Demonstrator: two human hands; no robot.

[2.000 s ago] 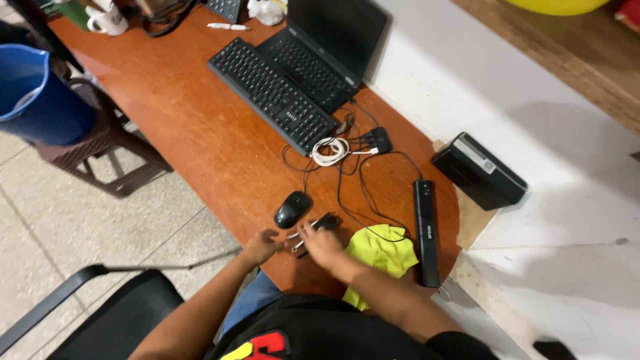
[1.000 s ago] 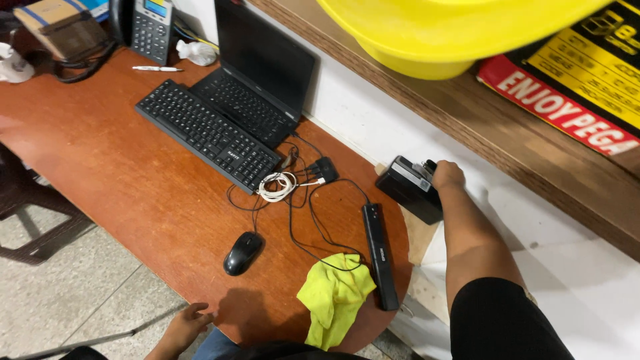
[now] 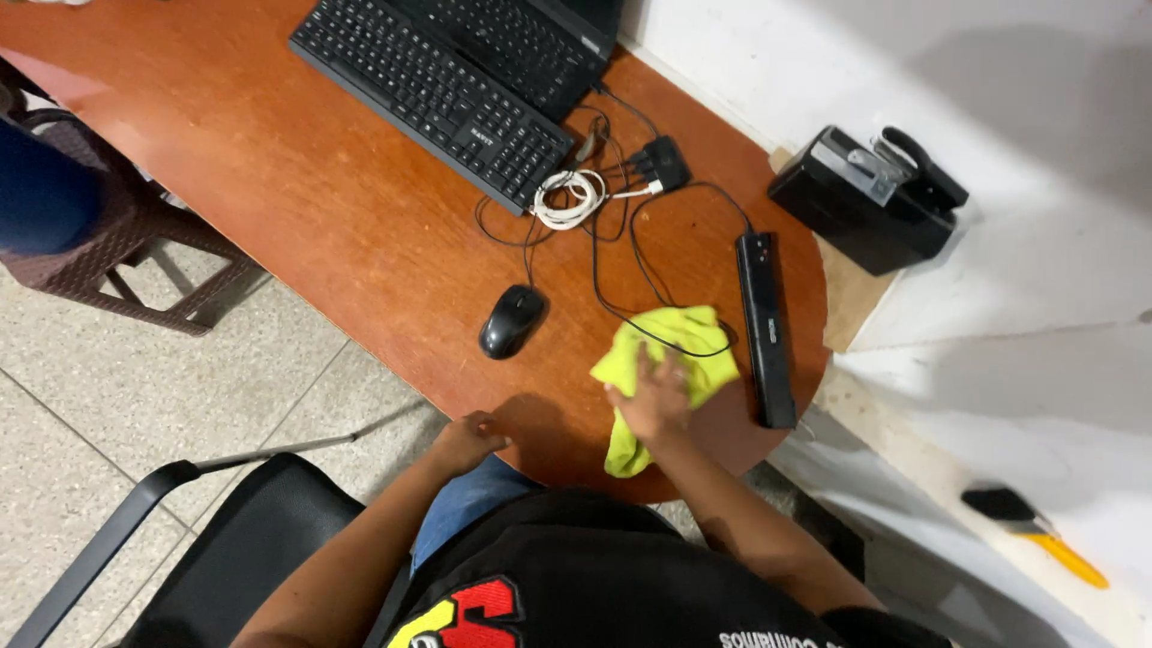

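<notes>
My right hand [image 3: 657,396] rests on a crumpled yellow-green cloth [image 3: 688,328] near the rounded end of the wooden desk; whether its fingers grip the cloth is unclear. My left hand [image 3: 470,443] lies at the desk's front edge, holding nothing, fingers slightly apart. Between and beyond the hands sits a black mouse [image 3: 513,321]. A black sound bar [image 3: 765,328] stands right of the cloth, and its thin black cable crosses over the cloth. A coiled white cable [image 3: 570,200] lies against the black keyboard [image 3: 441,103], beside a small black hub [image 3: 668,164].
A laptop [image 3: 540,45] is behind the keyboard. On the ledge by the wall stands a black box [image 3: 864,200] with a dark object on it. A brush with a yellow handle [image 3: 1062,558] lies lower right. A black chair [image 3: 252,549] and brown stool [image 3: 135,261] are at left.
My right hand has moved from the black box by the wall to the cloth. Two seconds ago both hands were together near the mouse at small dark items. The view has shifted downward.
</notes>
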